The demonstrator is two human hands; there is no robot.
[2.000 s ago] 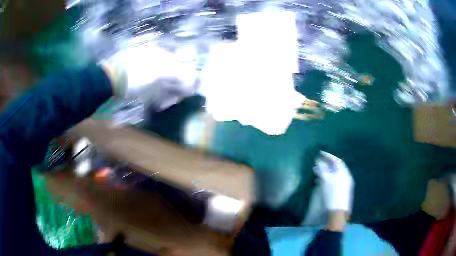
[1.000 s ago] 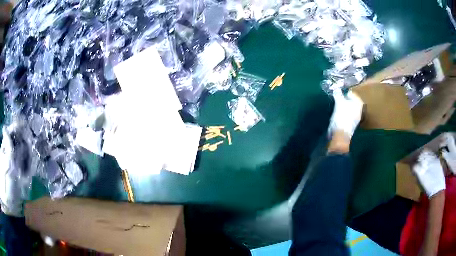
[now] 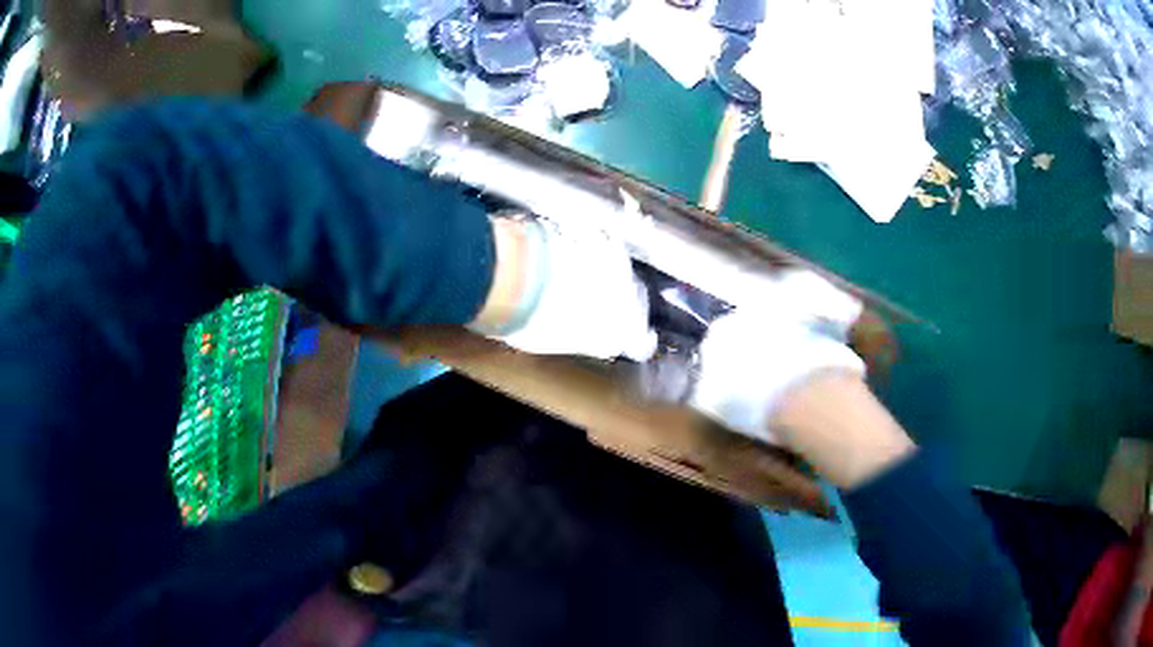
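Observation:
A long, open cardboard box (image 3: 708,461) lies slanted in front of me at the table edge. My left hand (image 3: 582,297), in a white glove, reaches into its middle from the left. My right hand (image 3: 771,360), also white-gloved, is in the box close beside it. A dark, shiny bagged unit (image 3: 683,303) and blurred clear plastic show between the hands. A white end piece (image 3: 401,126) sits at the box's upper left end. My fingertips are blurred and partly hidden, so I cannot tell whether either hand grips anything.
Paper sheets (image 3: 841,95) lie beyond the box, near dark bagged accessories (image 3: 506,48). A paler bag heap (image 3: 1100,76) is at upper right. A thin wooden strip (image 3: 722,158) runs towards the box. A green crate (image 3: 228,405) stands at left. Another person's red sleeve (image 3: 1103,607) shows at lower right.
The view has swung left and down. My right hand has come from the pale heap at the right into the box. My left hand is now inside the box too.

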